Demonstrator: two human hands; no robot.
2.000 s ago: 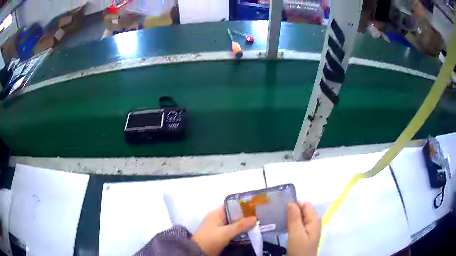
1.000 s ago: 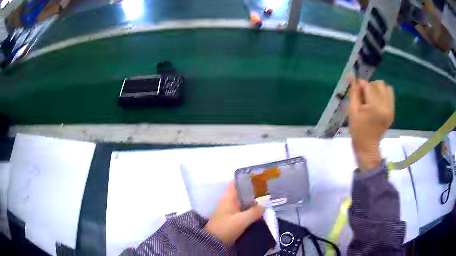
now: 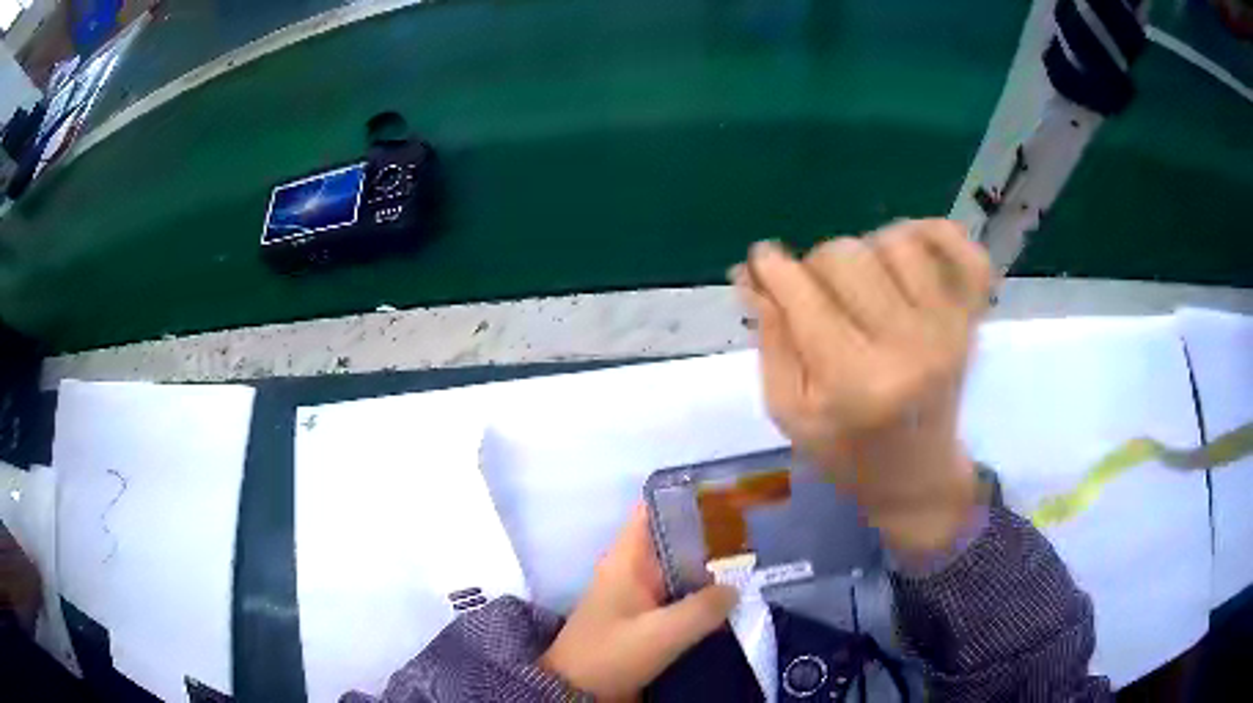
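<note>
The display module (image 3: 811, 536) lies back up, with an orange flex cable (image 3: 728, 519) on its grey back. My left hand (image 3: 625, 618) holds its left edge, the thumb by a white connecting ribbon (image 3: 756, 639) that runs down to the black housing. The housing's round keypad (image 3: 807, 673) shows at the bottom edge. My right hand (image 3: 879, 364) is raised over the module's right part and hides some of it. Its fingers are curled and blurred. A tiny dark spot shows by the fingertips; I cannot tell whether it is held.
A black handheld device (image 3: 337, 213) with a lit blue screen lies on the green belt. A pale post (image 3: 1017, 186) carries black tape pieces (image 3: 1095, 55). A yellow strip (image 3: 1127, 460) lies at right. Small black labels (image 3: 469, 599) show near my left sleeve. White paper (image 3: 392, 508) covers the bench.
My right hand has moved from the post leftward to above the display module. My left hand still holds the module. The belt device's screen, dark before, now shows blue. The camera view has shifted.
</note>
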